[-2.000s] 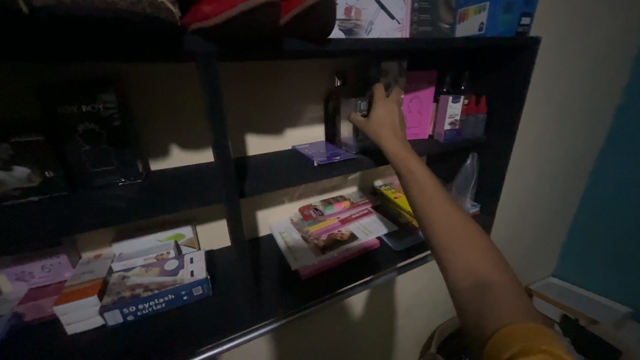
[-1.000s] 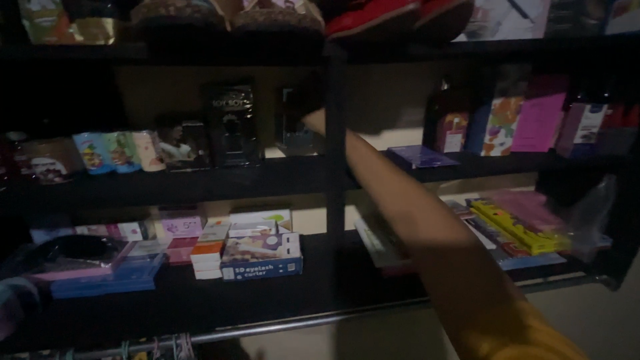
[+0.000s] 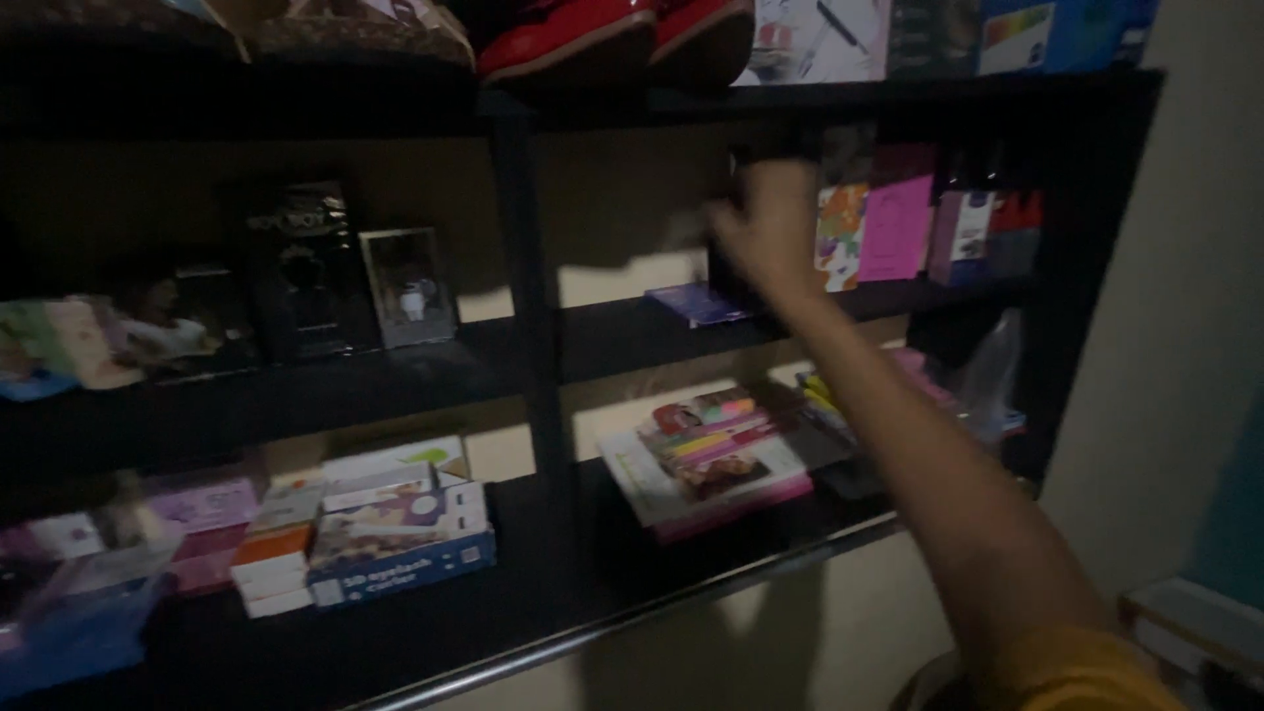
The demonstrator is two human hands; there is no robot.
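My right hand (image 3: 770,232) reaches to the middle shelf in the right bay, over a dark upright item that it mostly hides. The hand is blurred, so its hold cannot be made out. A flat purple packet (image 3: 696,304) lies just left of and below it. To its right stand a floral box (image 3: 841,232), a pink box (image 3: 897,212) and a purple and white box (image 3: 960,237). In the left bay, a small silver-edged box (image 3: 410,286) stands beside a black package (image 3: 301,276). My left hand is out of view.
Red shoes (image 3: 583,39) rest on the top shelf. An eyelash curler box (image 3: 405,543) and a stack of flat packs with colourful pens (image 3: 711,454) lie on the lower shelf. An upright divider (image 3: 533,296) parts the bays; a metal rail (image 3: 592,632) runs along the front.
My right hand has moved from the left bay back to the right bay. The small silver-edged box, where the hand was a second ago, now stands uncovered beside the black package.
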